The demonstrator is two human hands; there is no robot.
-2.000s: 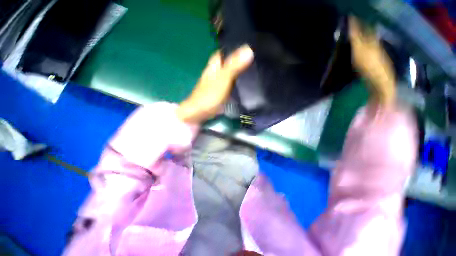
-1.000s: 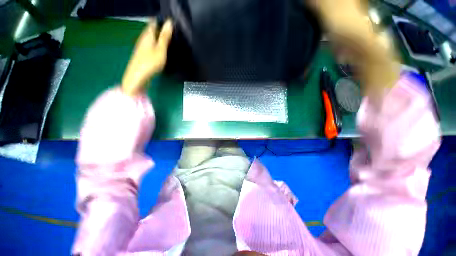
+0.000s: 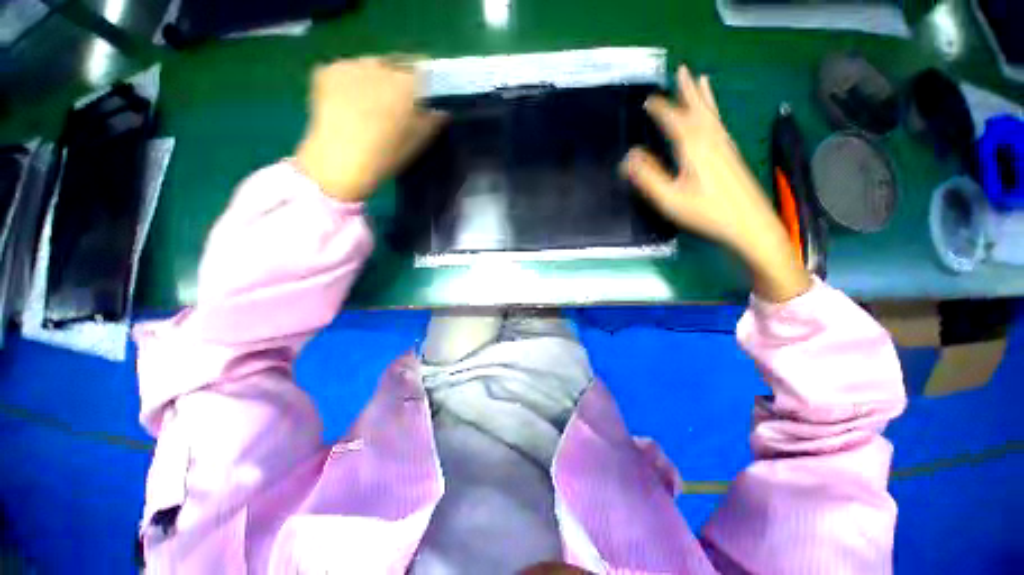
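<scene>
A flat black panel unit (image 3: pixel 539 174) with a glossy face lies flat on a silvery white sheet (image 3: pixel 550 67) on the green bench, in the upper middle of the view. The sheet shows along the unit's far and near edges. My left hand (image 3: pixel 365 126) is at the unit's left side near the far left corner, its fingers curled and slightly blurred; whether it grips the edge cannot be told. My right hand (image 3: pixel 707 180) is over the unit's right edge, fingers spread, holding nothing.
An orange and black screwdriver (image 3: pixel 791 202) lies right of the unit. Beside it are a grey speckled dish (image 3: pixel 853 180), another round dish (image 3: pixel 856 90), a clear round container (image 3: pixel 959 222) and a blue object (image 3: pixel 1003 160). Black units on white sheets (image 3: pixel 96 219) lie at the left.
The black unit, lifted and tilted in the earlier frames, now lies flat on the silvery sheet. My right hand has come off it with fingers spread. The screwdriver and dishes show more fully.
</scene>
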